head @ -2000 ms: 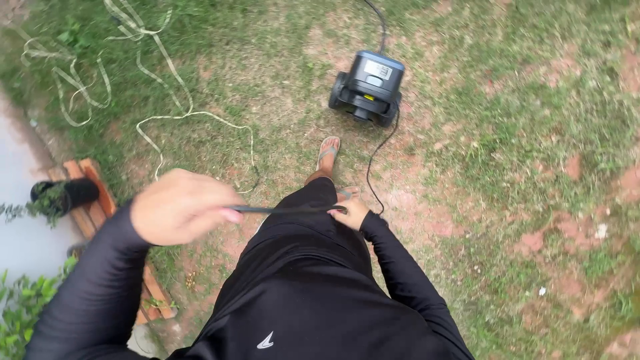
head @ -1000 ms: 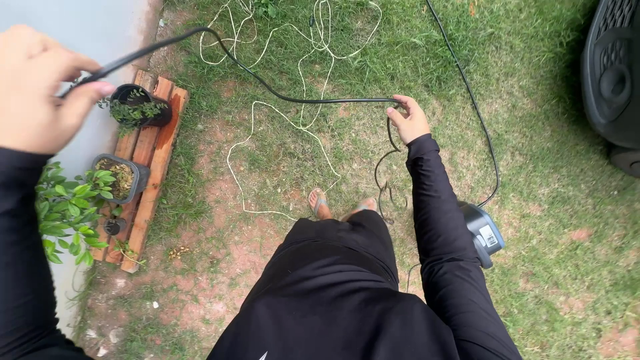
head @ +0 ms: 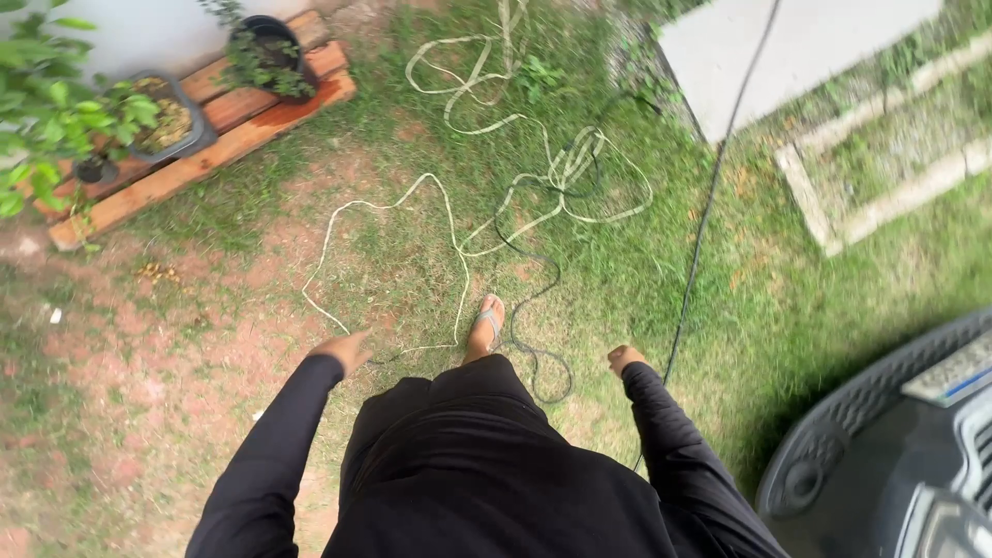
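Note:
Low at my left side, my left hand [head: 346,350] hangs over the grass with the fingers apart and nothing seen in it. On the other side my right hand [head: 625,358] has its fingers curled; whether something is in them cannot be told. A taut black cable [head: 704,229] runs just beyond the right hand. Loose on the grass ahead of my sandalled foot [head: 486,322] lie a pale cord [head: 432,180] in loops and a thinner dark cable [head: 556,271] that winds across it.
Potted plants, among them a black pot [head: 267,58] and a grey planter [head: 167,116], stand on a wooden pallet [head: 194,167] by a wall. A car's front bumper [head: 806,434] is at the lower right. A pale slab [head: 713,62] and a concrete border [head: 806,194] lie at the upper right.
Both hands held a black cable stretched between them one second ago; the cable has left the left hand, and both hands are now lower at my sides. The view has swung round.

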